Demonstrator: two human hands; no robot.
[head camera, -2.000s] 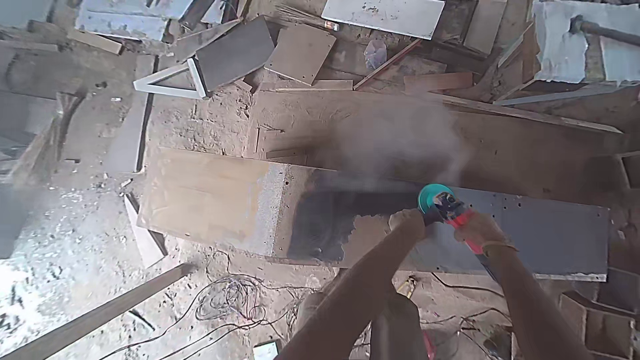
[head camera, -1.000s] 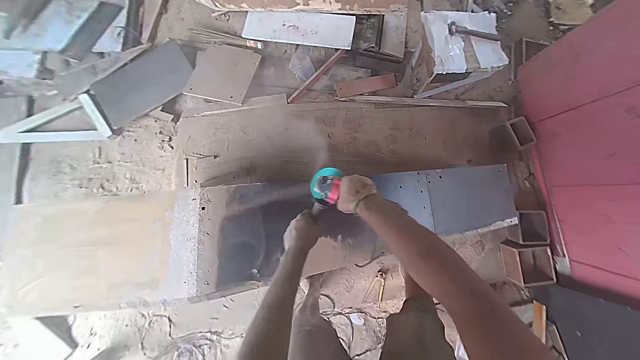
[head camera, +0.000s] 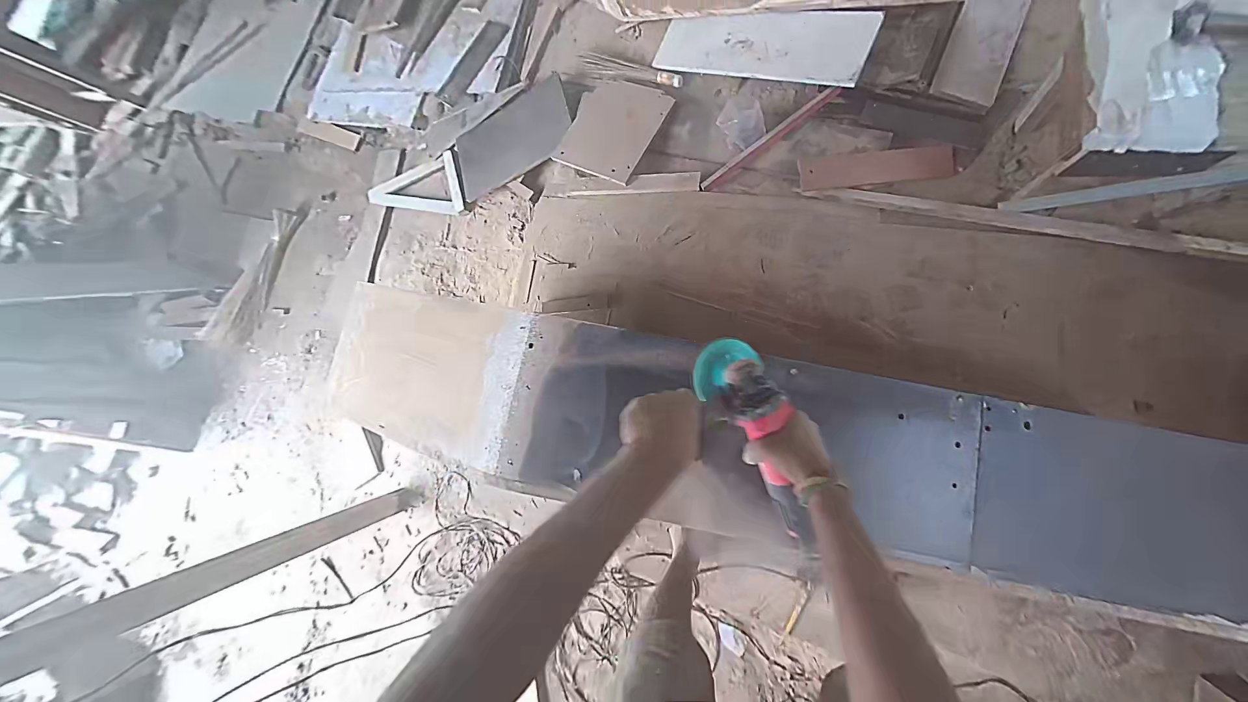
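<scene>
An angle grinder (head camera: 765, 421) with a red and black body and a teal disc (head camera: 726, 369) is over a long dark-faced panel (head camera: 877, 458). My right hand (head camera: 792, 448) is wrapped around its red body. Close to the disc, my left hand (head camera: 663, 426) is closed at the grinder's left side, seemingly on its side handle, which is mostly hidden. The panel's left part is bare and tan (head camera: 419, 361), bordered by a pale rough strip. Small holes dot the dark part. Whether the disc touches the face cannot be told.
Tangled cables (head camera: 468, 556) lie on the dusty ground near my legs. A wooden beam (head camera: 214, 575) lies at lower left. Beyond the panel are a long brown board (head camera: 926, 292), a white board (head camera: 770, 47), a triangular frame (head camera: 424, 187) and offcuts. Sheets are stacked at far left.
Both hands and the grinder stay over the dark panel. The grinder's angle has changed since a second ago, and its dust plume looks thinner. The view has shifted.
</scene>
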